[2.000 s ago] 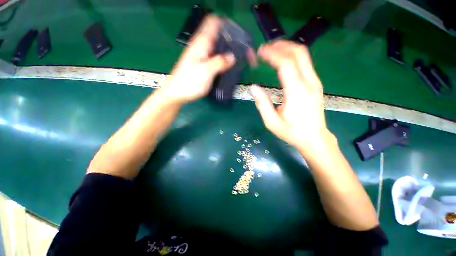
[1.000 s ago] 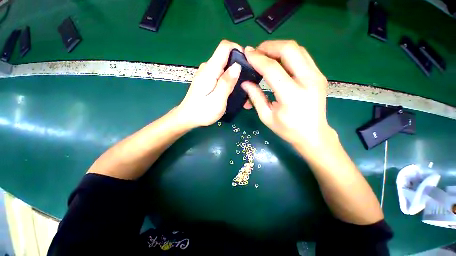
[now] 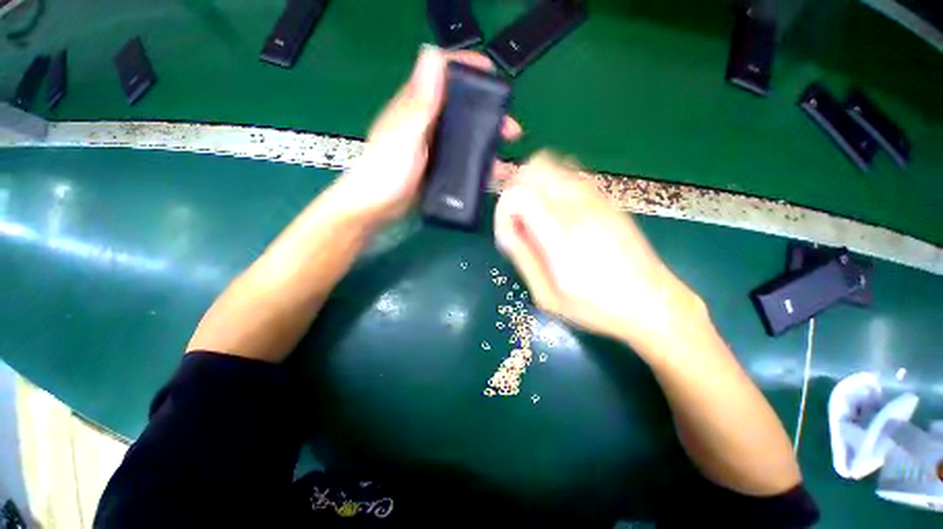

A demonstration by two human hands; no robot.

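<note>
My left hand (image 3: 398, 155) holds a black device housing (image 3: 465, 145) above the pale edge rail, its flat face towards me and small pale marks at its lower end. My right hand (image 3: 574, 243) is beside it on the right, blurred, with the fingers curled in; whether it holds something small cannot be told. A loose elongated pile of tiny gold rings (image 3: 510, 372) lies on the green worktop below the hands, with strays around its upper part.
Two crossed black housings (image 3: 812, 294) lie on the worktop at right. A crumpled white bag (image 3: 869, 424) is at the far right. Beyond the pale rail (image 3: 724, 210), the green belt (image 3: 641, 114) carries scattered black housings (image 3: 533, 36).
The left hand has moved up and left with the housing, now turned flat face to view. The right hand has come off the housing and moved down. Housings on the belt have shifted left.
</note>
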